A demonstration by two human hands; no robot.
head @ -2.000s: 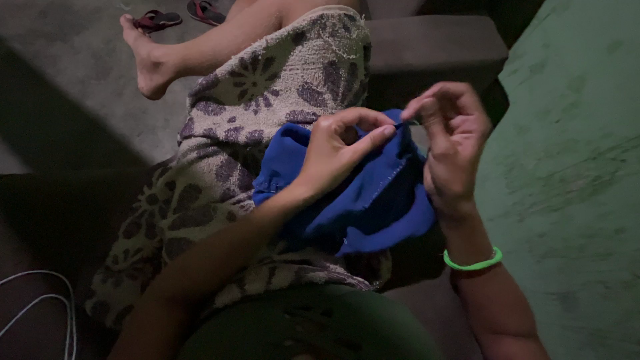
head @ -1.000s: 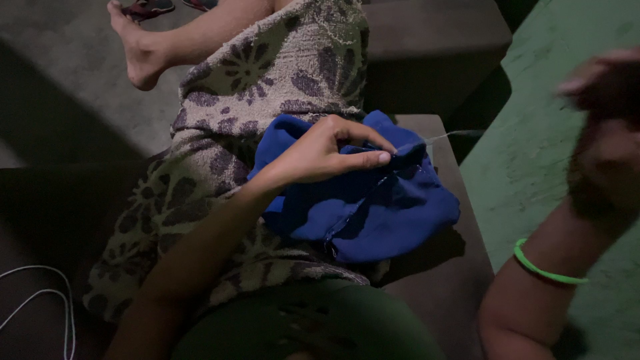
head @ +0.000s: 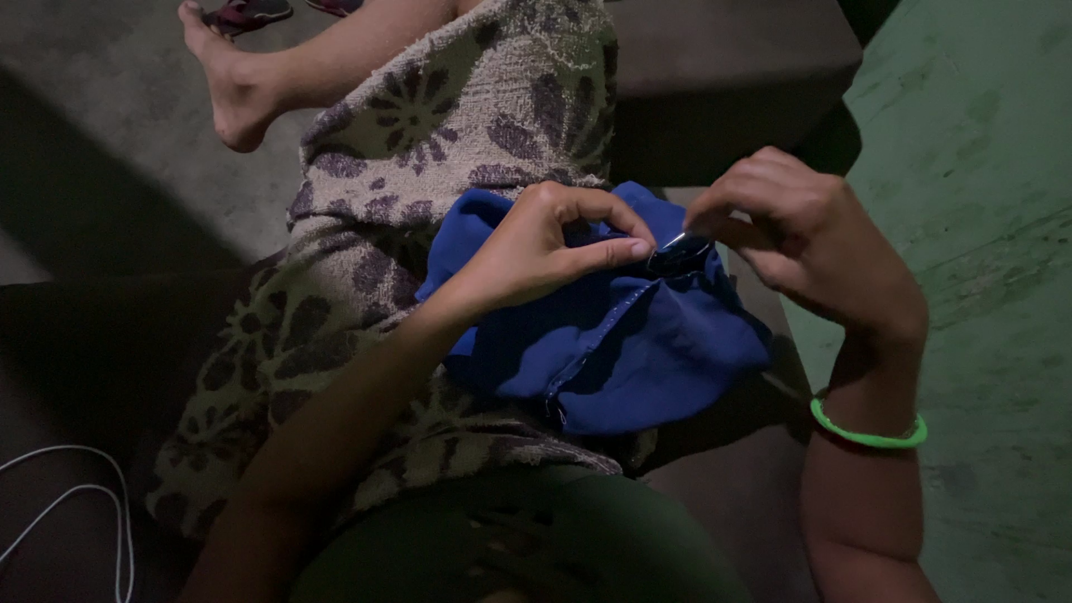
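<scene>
A blue cloth (head: 670, 352) with a line of pale stitches along a seam lies bunched over my lap and the seat edge. My left hand (head: 557, 243) pinches its upper edge between thumb and index finger. Just right of those fingertips, my right hand (head: 804, 239) grips a thin, shiny sewing needle (head: 675, 240) at the cloth. The needle's tip lies close to my left thumb; whether it has entered the fabric cannot be told. A bright green band circles my right wrist.
A floral towel-like cloth (head: 410, 167) covers my lap. A dark seat or ledge (head: 729, 59) is beyond my hands, and a green wall (head: 988, 251) stands at right. A white cord (head: 121, 502) lies at lower left; sandals (head: 247, 12) sit on the floor near a bare foot (head: 239, 96).
My right hand was at the cloth, swung far out to the right with a thread stretched from the cloth, and is now back beside my left hand. The left hand has kept its pinch.
</scene>
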